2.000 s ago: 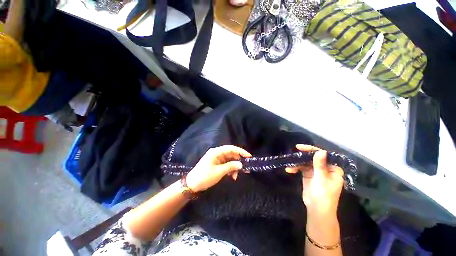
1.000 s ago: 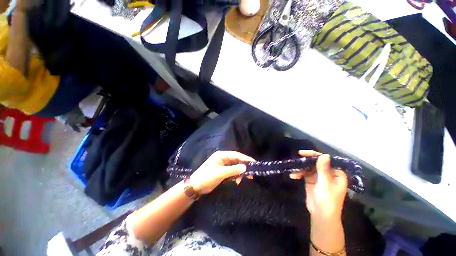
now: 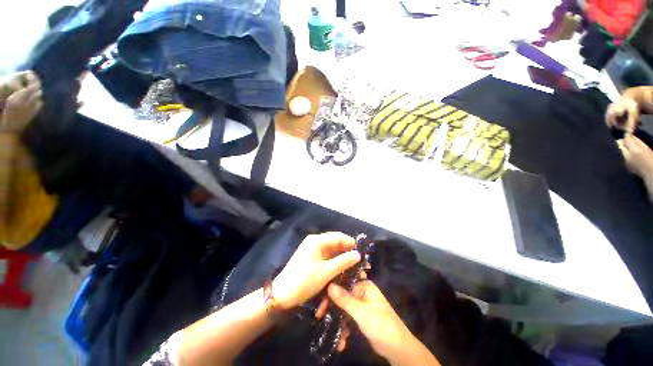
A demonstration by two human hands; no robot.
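Observation:
A dark garment [image 3: 401, 286] with a smooth black part lies over my lap. A narrow black strip with bright silvery flecks [image 3: 326, 339] runs between my hands and bends downward. My left hand [image 3: 311, 268] pinches the strip near its top end. My right hand [image 3: 365, 307] is just below and to the right, close to my left hand, with its fingers on the same strip. No needle or thread can be made out.
A white table [image 3: 429, 207] edge runs diagonally beyond my lap. It holds a denim bag [image 3: 215, 57] with hanging straps, black-handled scissors [image 3: 331, 143], a yellow-green striped bundle [image 3: 440, 136] and a black phone [image 3: 531, 214]. People's hands show at both sides. A blue basket [image 3: 79, 314] stands left.
The view has lifted and shows more of the table. My hands have come together, my right hand moving in towards my left. The strip, earlier stretched sideways, now hangs bent and nearly upright.

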